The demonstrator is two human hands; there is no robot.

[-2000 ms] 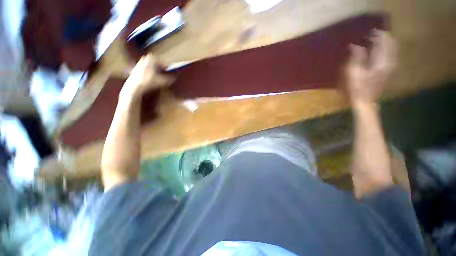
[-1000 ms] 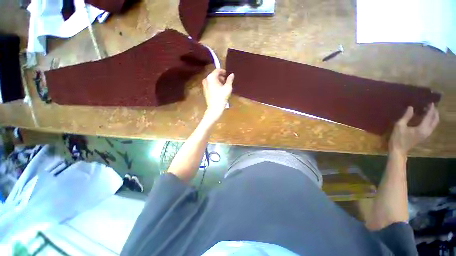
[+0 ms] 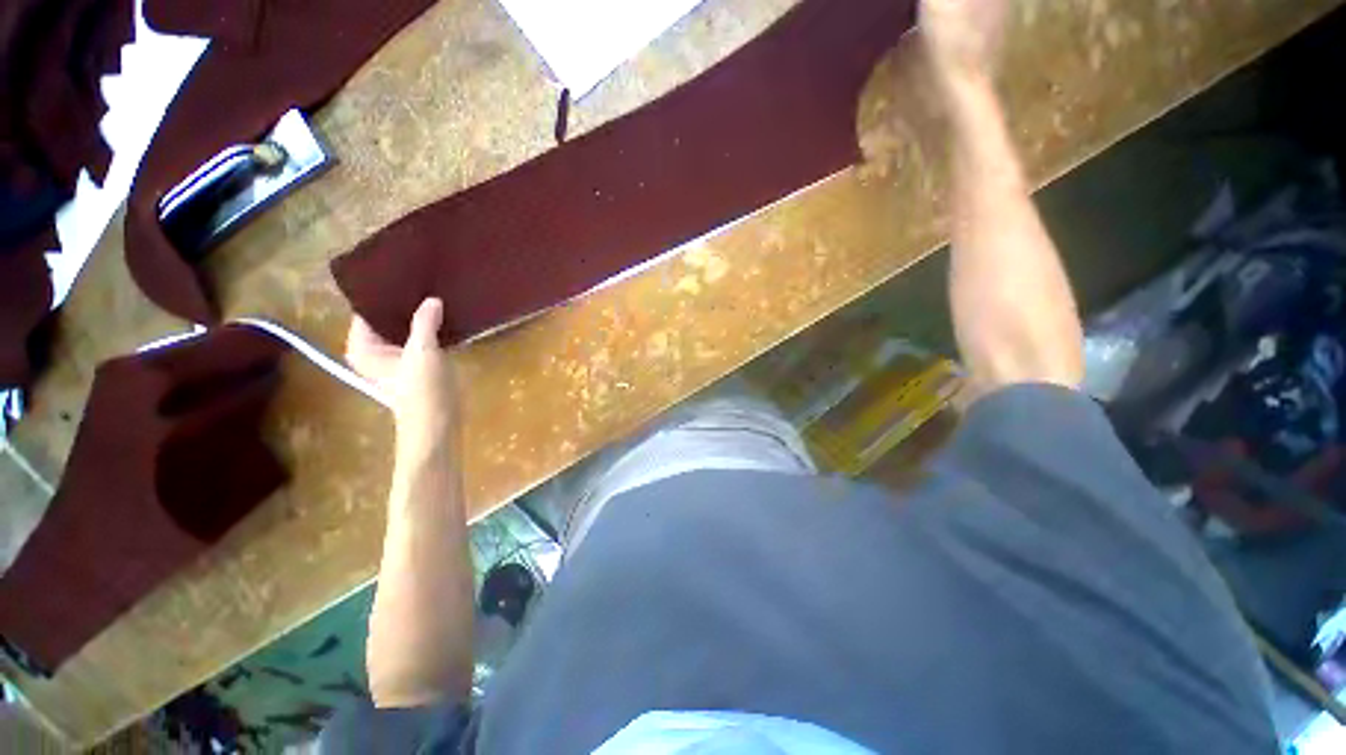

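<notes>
A long maroon cut panel (image 3: 635,177) lies on the brown wooden table, with a thin white edge showing along its near side. My left hand (image 3: 402,357) is at the panel's near left corner, thumb and fingers at its edge; part of the fingers is hidden. My right hand (image 3: 960,22) is at the panel's far right end, blurred and partly cut off by the top of the picture. A second maroon panel (image 3: 111,487) lies at the left with one part folded over, a thin white curved strip (image 3: 318,354) beside it.
A grey metal base plate (image 3: 281,180) with a dark part on it stands upper left beside more maroon cloth (image 3: 318,52). White paper (image 3: 598,37) lies at the top, a small dark pen-like item (image 3: 561,115) by its corner. The table edge (image 3: 709,387) runs diagonally before me.
The view has turned, so the table now slants up to the right. My left hand has moved from beside the long panel's left end to its near corner. My right hand stays at the other end.
</notes>
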